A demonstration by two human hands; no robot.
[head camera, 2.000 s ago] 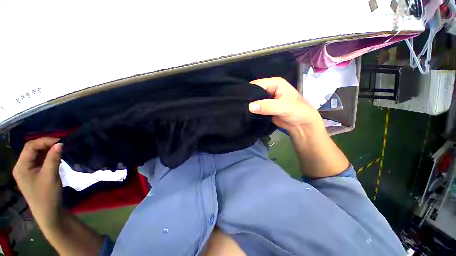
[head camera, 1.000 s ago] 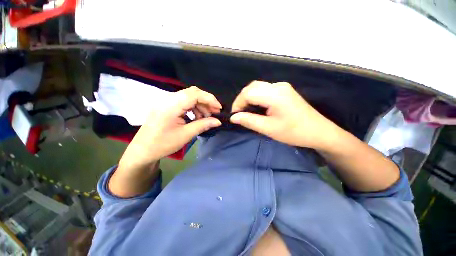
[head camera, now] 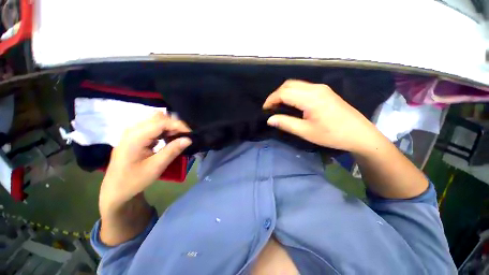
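A black garment lies bunched across the lap, below the front edge of the white table. My left hand pinches its left end between thumb and fingers. My right hand pinches the same folded black edge farther right, thumb below and fingers above. The edge is stretched between the two hands. The fingertips are partly lost against the dark fabric, and no tool can be made out in either hand.
The white table spans the top. A white crumpled sheet lies on dark, red-edged pieces at left. Pink fabric hangs at the right table edge, above a bin with white scraps.
One second ago both hands were close together on the black edge; now they are apart, the left farther left and the right slightly right. Two seconds ago they were spread wider. The view has turned.
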